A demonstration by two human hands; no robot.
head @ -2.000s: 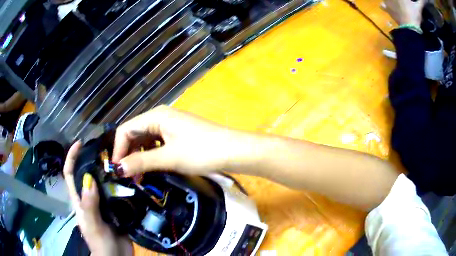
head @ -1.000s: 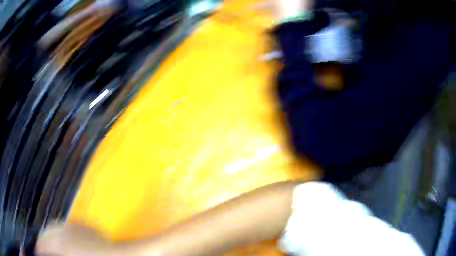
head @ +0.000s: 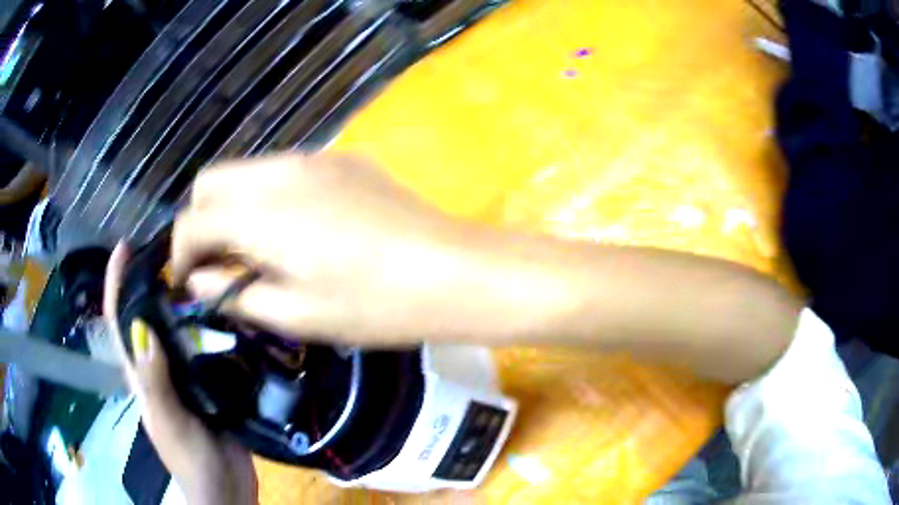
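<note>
The white body [head: 455, 419] with a dark label panel lies on its side at the lower middle, its black inner housing [head: 389, 409] open toward the left. The black head shell [head: 148, 296] stands at the housing's left. My left hand [head: 163, 395] holds the shell from the left, thumb on its near face. My right hand [head: 286, 247] is over the shell's open side, fingers bent down at the board area. A thin dark item shows at its fingers; I cannot tell if it is a tool or a wire. The right fingertips are partly hidden and blurred.
Yellow-orange sheeting [head: 631, 148] covers the bench. Ribbed clear blister trays [head: 246, 99] stand beyond the work at upper left. Another person's dark sleeve [head: 823, 187] is at the right edge. A grey frame bar [head: 59, 365] and a dark phone on a white sheet [head: 103, 464] are at left.
The view swung right with blur, then came back to the unit. Compared with the first frame, my right hand is higher over the shell with its back turned up more. My left hand still holds the shell.
</note>
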